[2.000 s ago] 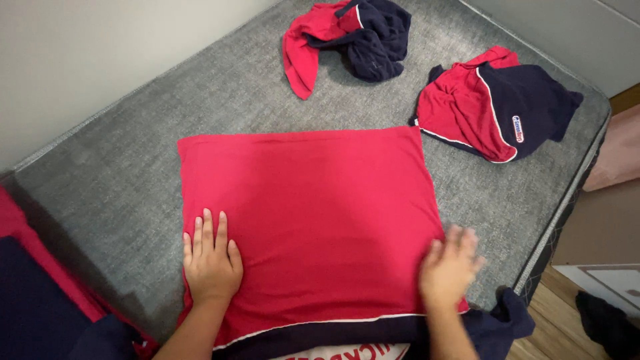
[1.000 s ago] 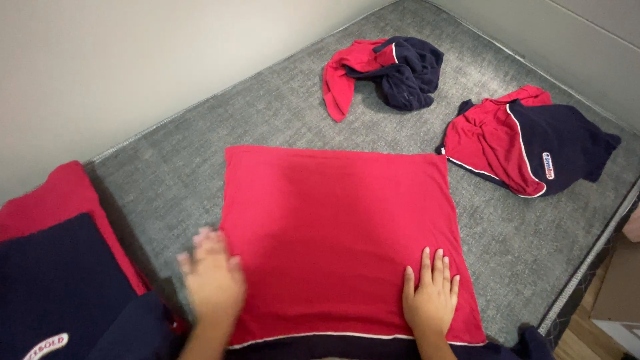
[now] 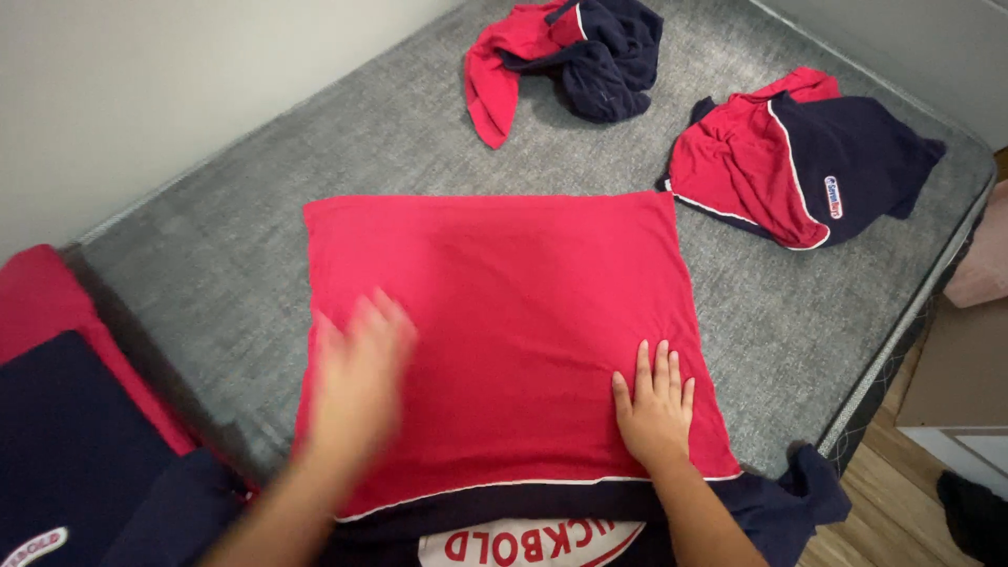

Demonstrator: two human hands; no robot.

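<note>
A red and navy shirt (image 3: 504,315) lies spread on a grey mattress, its red part flat and its navy part, with a lettered white patch, at the bottom edge of view. My right hand (image 3: 655,402) rests flat on the red cloth near its right edge, fingers apart. My left hand (image 3: 358,378), blurred, is over the left part of the red cloth, holding nothing; whether it touches the cloth is unclear.
Two crumpled red and navy garments lie on the mattress (image 3: 236,276), one at the top (image 3: 606,71), one at upper right (image 3: 858,157). More red and navy clothing (image 3: 71,425) is at left. A wall (image 3: 157,94) borders the mattress; wooden floor shows lower right.
My left hand has moved from the shirt's left edge inward over the red cloth. My right hand, blurred at the right edge two seconds ago, now lies flat on the cloth.
</note>
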